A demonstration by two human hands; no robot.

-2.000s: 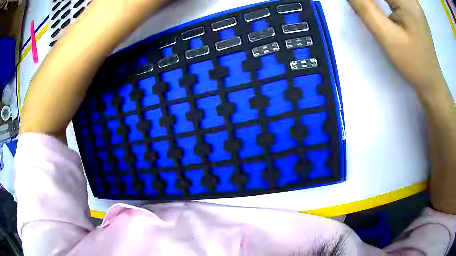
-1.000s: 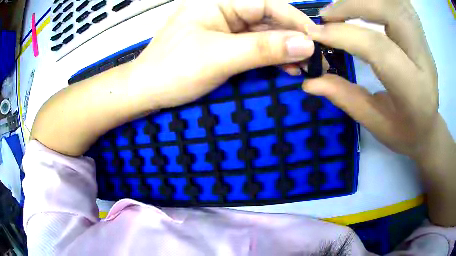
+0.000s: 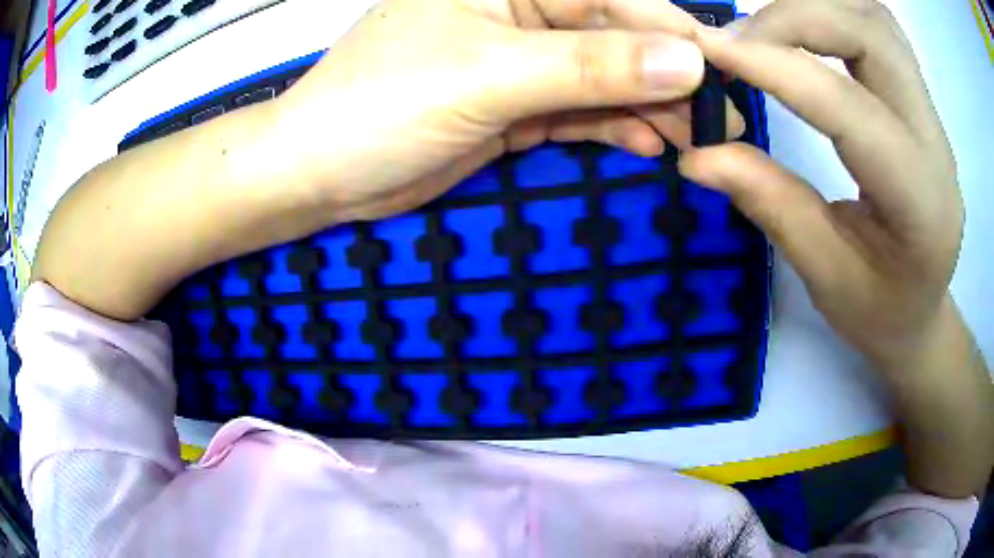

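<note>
A small black part stands upright between the fingertips of both hands, above the upper right of the blue and black tray. My left hand comes across from the left and grips its upper side with thumb and fingers. My right hand holds it from the right, with the thumb at its lower end and a finger near its top. The part's far face is hidden. My left hand and forearm cover most of the tray's upper rows.
A white tray with rows of black bars lies beyond at the upper left. A pink stick is at the far left. Yellow tape edges the bench in front of the pink garment.
Two seconds ago the hands were apart at the top edge. They came together over the tray with the black part. Since one second ago the view has shifted slightly; the grip looks much the same.
</note>
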